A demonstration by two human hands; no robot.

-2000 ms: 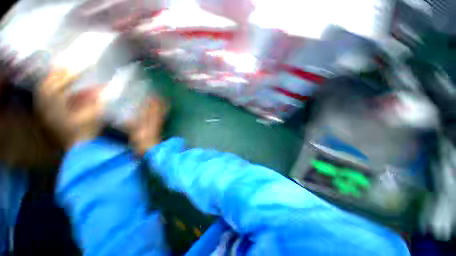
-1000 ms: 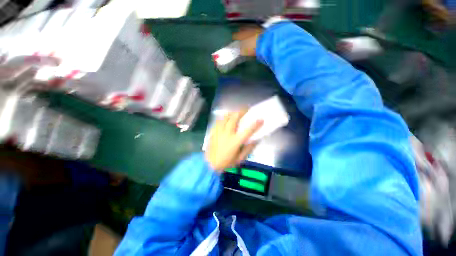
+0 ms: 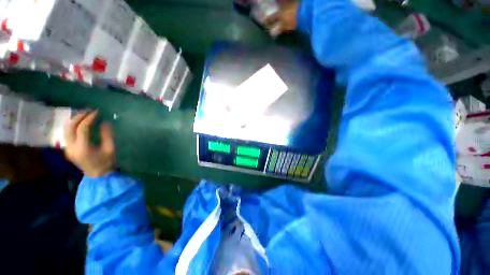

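A small white box lies tilted on the shiny silver pan of the digital scale. The scale display shows green lit windows. My left hand is at the right end of the near row of white boxes, its fingers and thumb apart, touching or very near the end box. My right hand is at the top edge beyond the scale, partly cut off and blurred, with its fingers around a small pale and reddish box.
Stacked white boxes with red patches stand at the upper left. More boxes are at the right edge, and loose ones lie at the upper right. A grey rail runs at the right. The bench is dark green.
My left hand has left the scale and moved left to the near row. A box still lies on the pan. My right hand is now nearer the top edge. The view has shifted and is sharper.
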